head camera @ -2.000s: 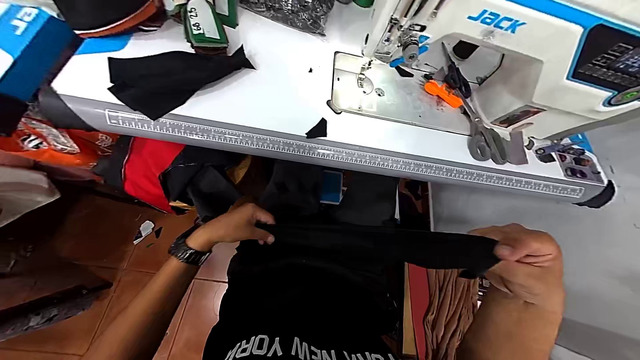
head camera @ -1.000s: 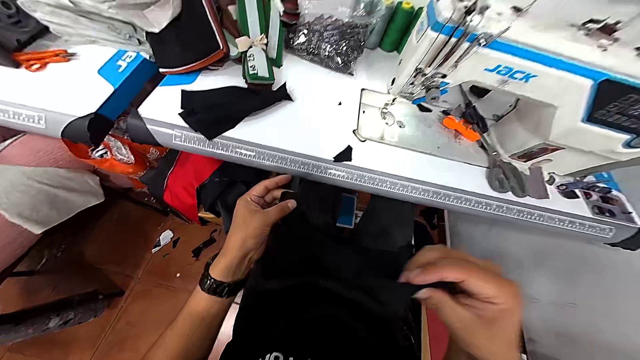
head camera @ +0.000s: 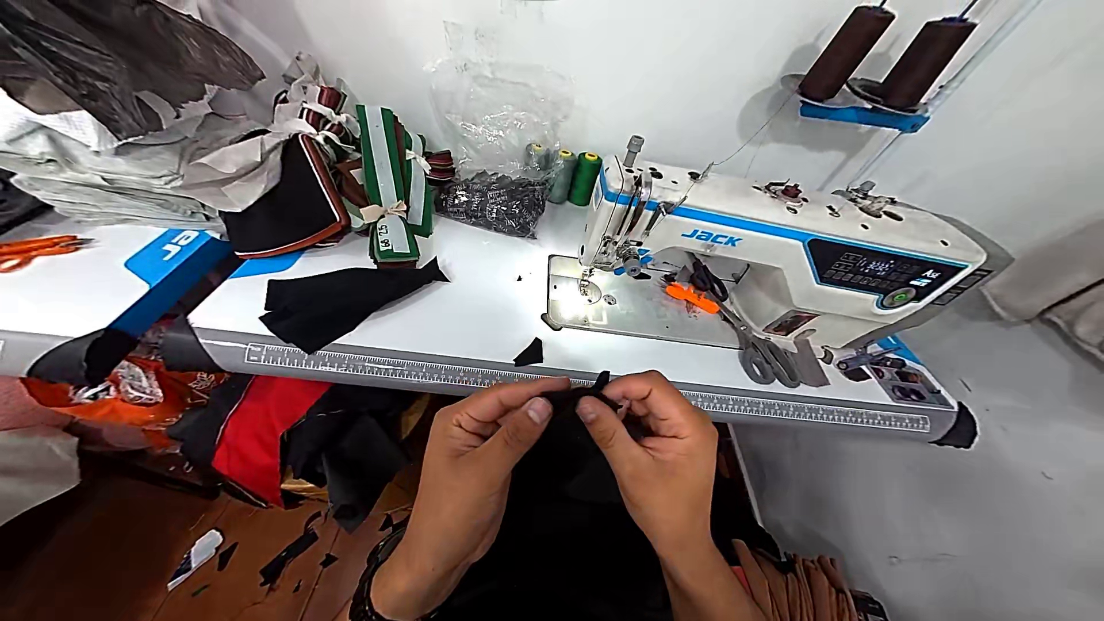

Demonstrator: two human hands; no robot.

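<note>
My left hand [head camera: 474,474] and my right hand [head camera: 660,457] are close together at the table's front edge. Each pinches a piece of black fabric [head camera: 573,398] between thumb and fingers, and a small tip of it sticks up between them. More dark cloth hangs below, hard to tell from the dark clothing behind it. Beyond my right hand stands a white Jack sewing machine [head camera: 776,259], its needle area lit. Scissors [head camera: 746,332] and an orange tool [head camera: 690,298] rest at its bed. A black fabric piece [head camera: 345,302] lies left on the white table.
A ruler strip [head camera: 388,366] runs along the front edge, with a black scrap [head camera: 529,352] behind it. Tied green bundles [head camera: 397,185], thread spools [head camera: 586,178] and a bag of labels [head camera: 496,203] stand at the back. Orange-handled scissors [head camera: 39,250] lie far left; brown cloth [head camera: 789,582] is stacked lower right.
My hands have come together at the table edge; two seconds ago they held a black strip stretched apart. One second ago my left hand's fingers were spread. The view has tilted up.
</note>
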